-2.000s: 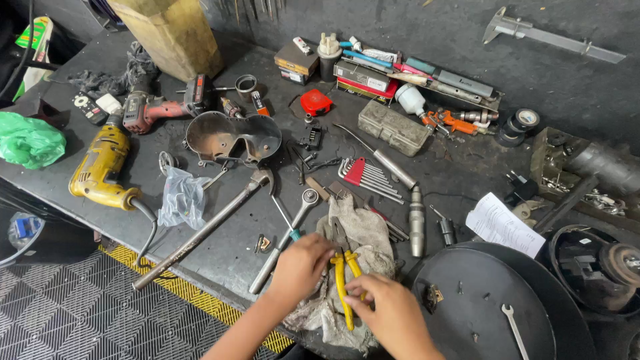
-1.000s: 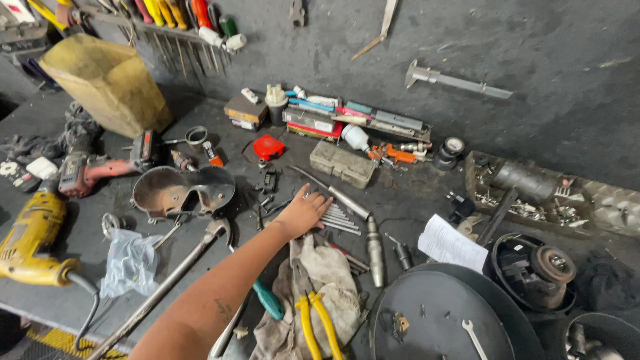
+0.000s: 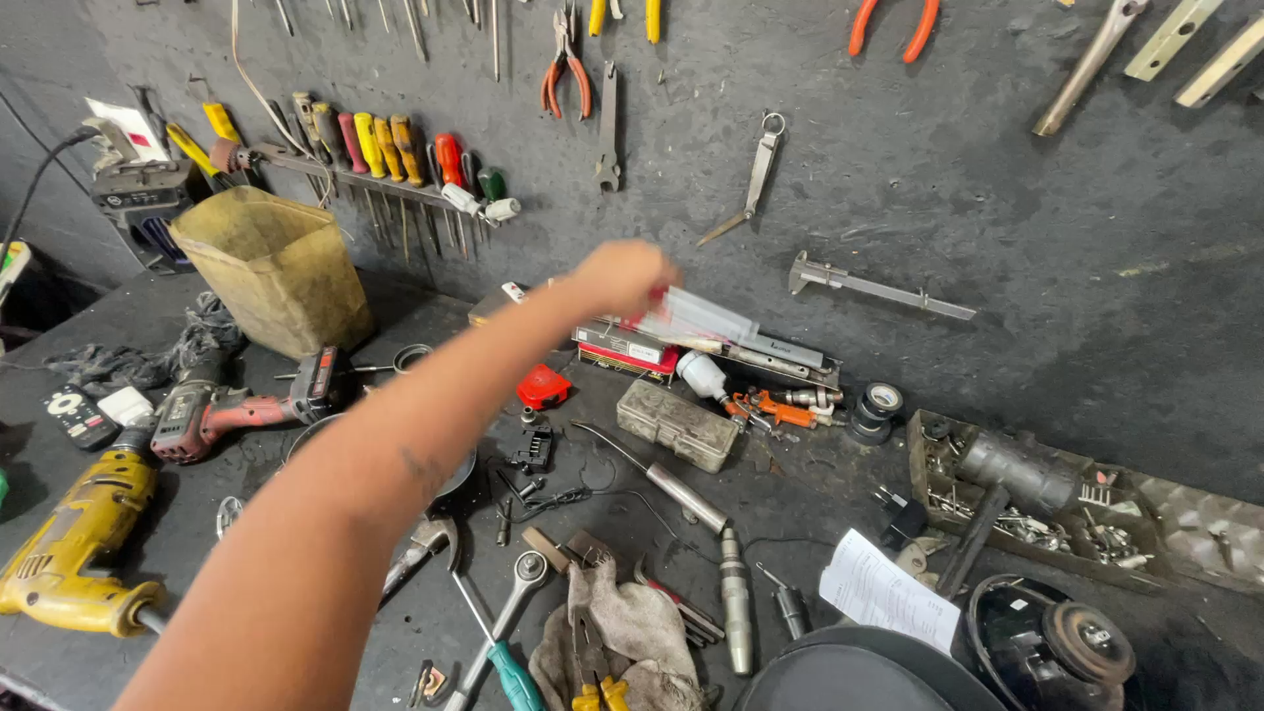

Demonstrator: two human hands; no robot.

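My left hand [image 3: 627, 276] is raised over the back of the bench, the forearm crossing from the lower left. Its fingers are closed on a blurred set of hex keys [image 3: 706, 314] in a red holder, just above the boxes and tools along the wall. Below lie yellow-handled pliers [image 3: 591, 657] on a grey rag [image 3: 637, 617], beside a teal-handled screwdriver [image 3: 513, 676] and a ratchet wrench [image 3: 518, 588]. My right hand is out of view.
A yellow drill [image 3: 84, 538] and a red cordless tool [image 3: 232, 420] lie left. A yellowish open container [image 3: 281, 281] stands behind them. A caliper [image 3: 879, 288] hangs on the wall. Right are a parts tray [image 3: 1032, 523], a paper sheet [image 3: 889, 592] and a round black part [image 3: 1052, 642].
My left hand has lifted the hex key set from the bench and moved up toward the wall. Both hands were at the yellow-handled pliers earliest; my right hand has left view. The view has tilted up.
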